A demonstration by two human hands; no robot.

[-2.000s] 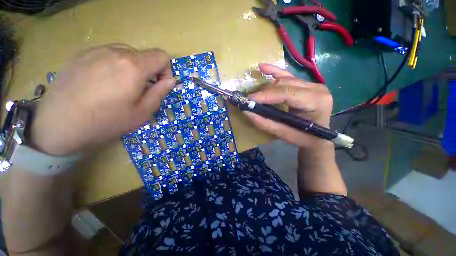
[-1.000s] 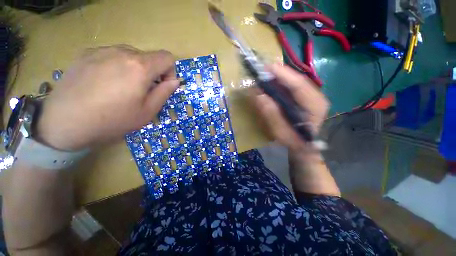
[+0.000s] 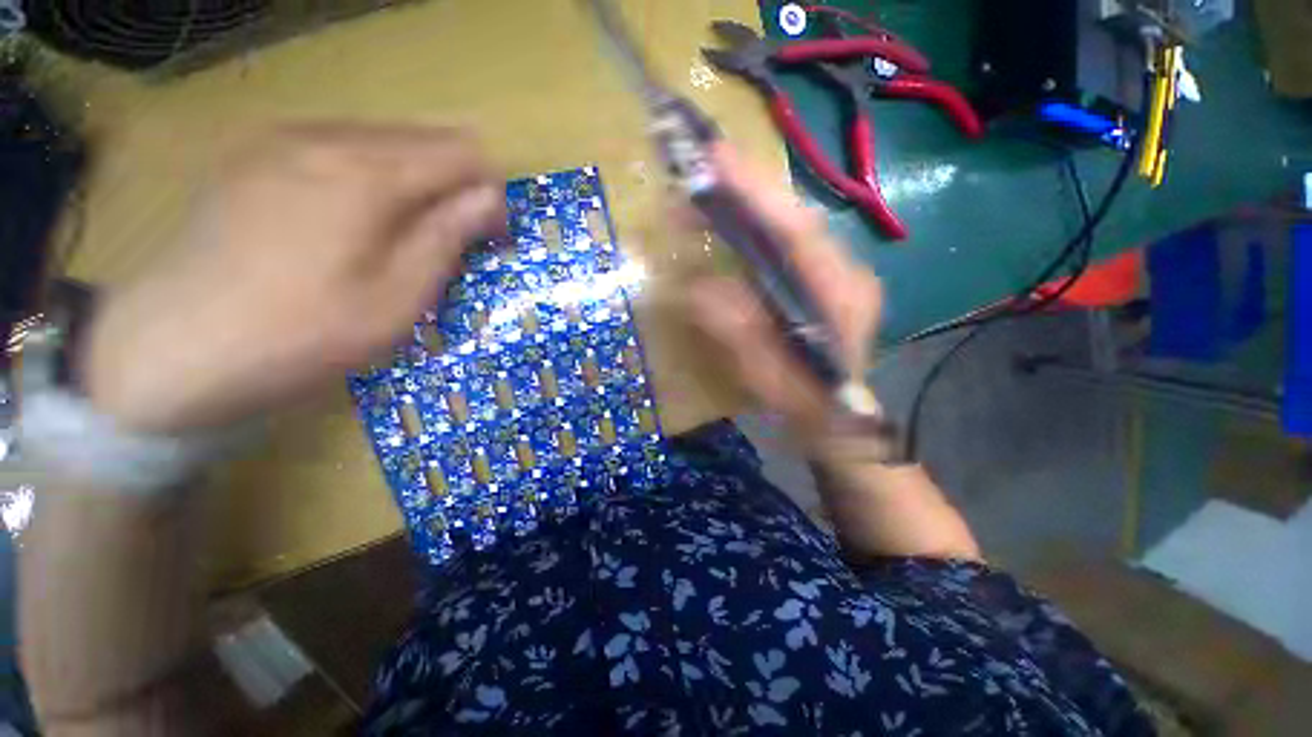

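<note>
The blue PCB panel (image 3: 540, 367) lies on the tan board, its near edge at my patterned clothing. My left hand (image 3: 310, 259) is blurred over the panel's upper left corner, its fingertips together. I cannot tell whether it holds a wire. My right hand (image 3: 791, 303) is right of the panel and grips the soldering iron (image 3: 763, 252). The iron is blurred, its shaft pointing up and left, away from the panel. Its tip is at or beyond the top edge of the picture.
Red-handled side cutters (image 3: 827, 151) and a second red-handled tool (image 3: 928, 94) overlap at the upper right. A black box (image 3: 1043, 58) stands beyond them. A black spiral grille (image 3: 144, 22) is at the top left. The iron's black cord (image 3: 993, 310) runs to the right.
The iron's tip has left the panel and swung up towards the top edge with my right hand. My left hand has shifted slightly left and up. The camera view has moved a little.
</note>
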